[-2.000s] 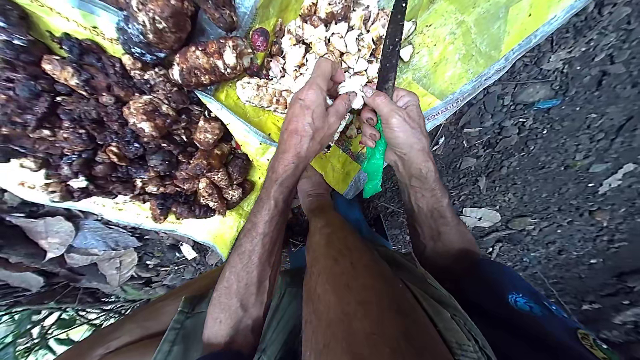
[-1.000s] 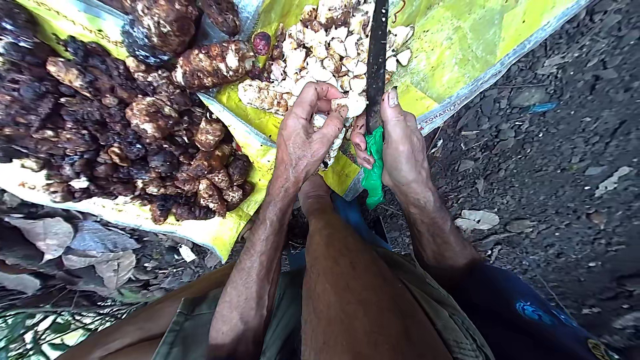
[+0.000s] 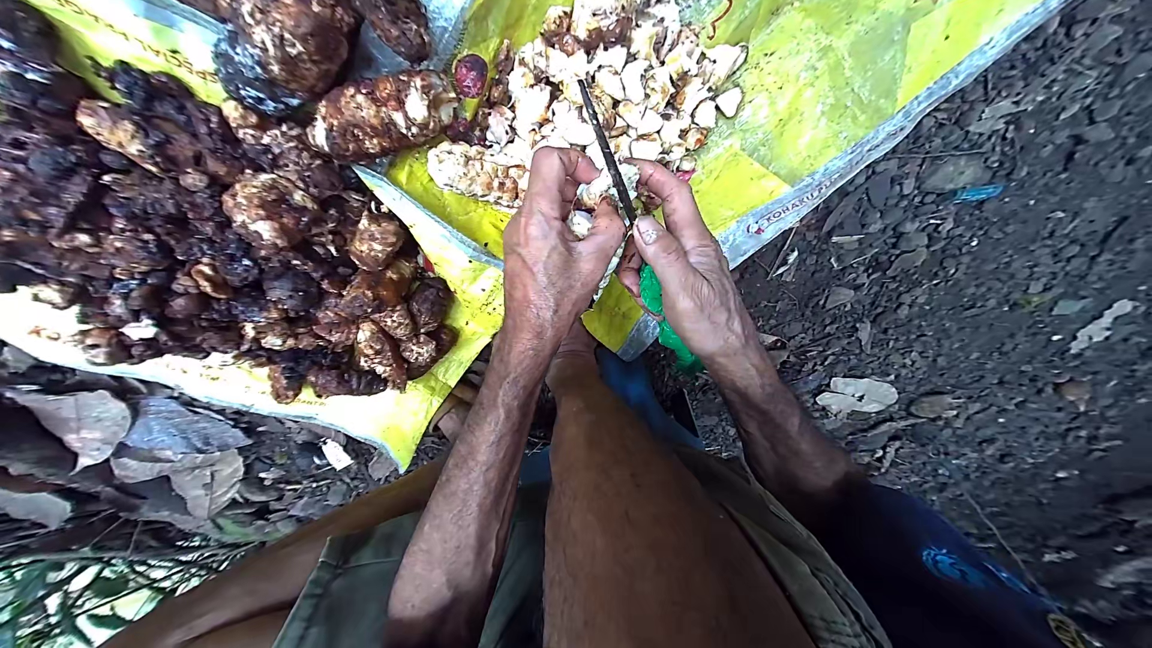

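Observation:
My left hand [image 3: 560, 243] holds a pale peeled piece of root or tuber [image 3: 583, 221] between thumb and fingers. In my right hand [image 3: 693, 270] is a knife with a green-wrapped handle [image 3: 664, 322]; its dark, narrow blade [image 3: 605, 144] points up and left, edge-on, against the pale flesh between both hands. Just beyond the fingers lies a pile of white cut pieces [image 3: 630, 85] on a yellow plastic sack [image 3: 810, 99]. Which part of the piece the blade touches is partly hidden by my fingers.
Brown, dirt-covered tubers [image 3: 270, 211] are heaped on the sack at left, with larger ones [image 3: 382, 112] above. Dark soil [image 3: 990, 360] with scattered bits lies at right, dry leaves [image 3: 180, 450] at lower left. My bare leg [image 3: 648, 540] is between my forearms.
The blade, upright and beside the hands a second ago, now slants left between them. My right hand has closed in toward my left hand.

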